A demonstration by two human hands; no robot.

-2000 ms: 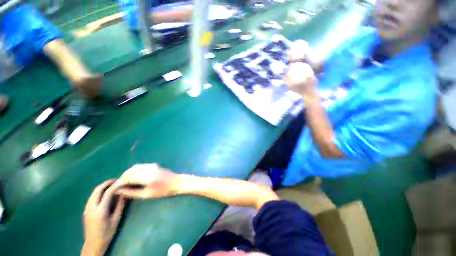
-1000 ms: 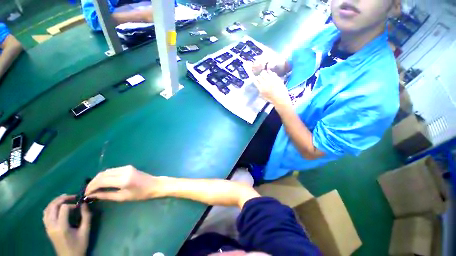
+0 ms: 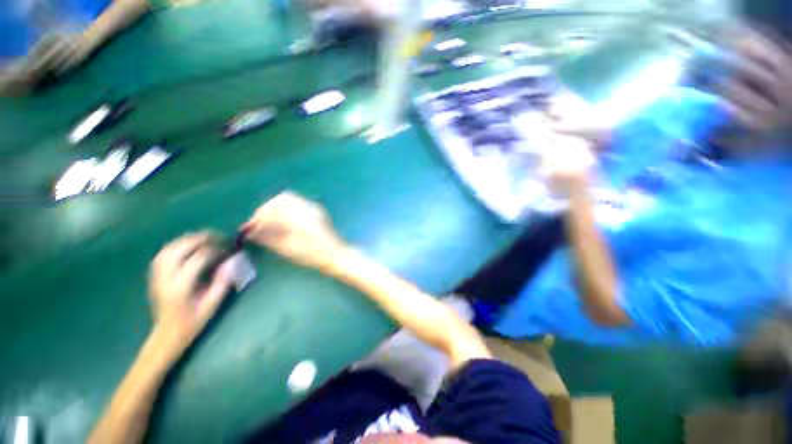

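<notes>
The head view is blurred. My left hand (image 3: 184, 282) is closed around a dark phone unit (image 3: 215, 263) above the green bench. A whitish rectangular patch (image 3: 240, 270) shows at the phone's right side, beside my left thumb. My right hand (image 3: 291, 230) is just to the right, its fingertips pinched at the upper right end of the dark piece. Whether my right fingers hold a separate small part or tool cannot be told. The keys and screen of the phone cannot be made out.
Several phones with white patches (image 3: 143, 167) lie at the upper left of the green bench (image 3: 347, 234). A white sheet (image 3: 508, 205) with dark parts lies at the right, before a person in blue. A metal post (image 3: 397, 78) stands behind. A round white spot (image 3: 301, 375) is near the bench edge.
Both hands have moved up and right in the picture with the phone, and a whitish patch now shows on it. The whole view has shifted too. The neighbour's head is lowered behind a blurred hand-like shape.
</notes>
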